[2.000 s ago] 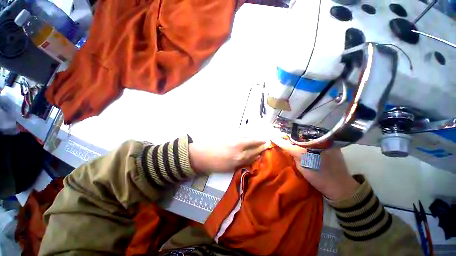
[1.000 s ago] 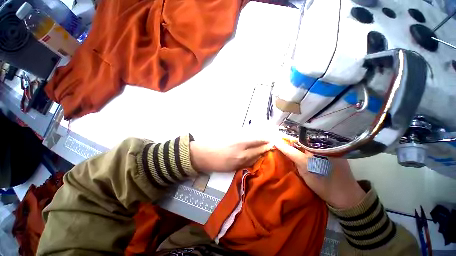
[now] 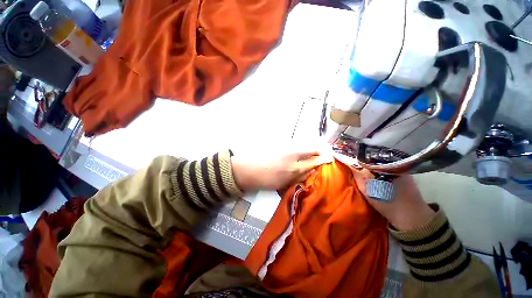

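A rust-orange garment piece (image 3: 332,233) lies under the sewing machine head (image 3: 379,52) and drapes over the table's near edge. A pale wavy strip (image 3: 280,247) runs along its left side. My left hand (image 3: 274,170) holds the fabric's far end beside the lit needle area, fingers close together. My right hand (image 3: 394,198) rests on the fabric's right side, partly hidden behind the grey knob (image 3: 381,187) and the curved metal guard (image 3: 466,110). The needle and presser foot are lost in glare and behind the head.
A large rust-orange garment (image 3: 192,52) lies on the table at the upper left. A bottle (image 3: 70,36) stands beyond it. Darker orange fabric (image 3: 46,244) hangs at the lower left. Snips (image 3: 501,270) lie at the right edge. A tan marker (image 3: 240,209) sits on the ruler (image 3: 233,228).
The whole view has shifted slightly. The fabric near the needle shows more glowing orange between my hands, and my right fingers sit a little further back from the lit spot.
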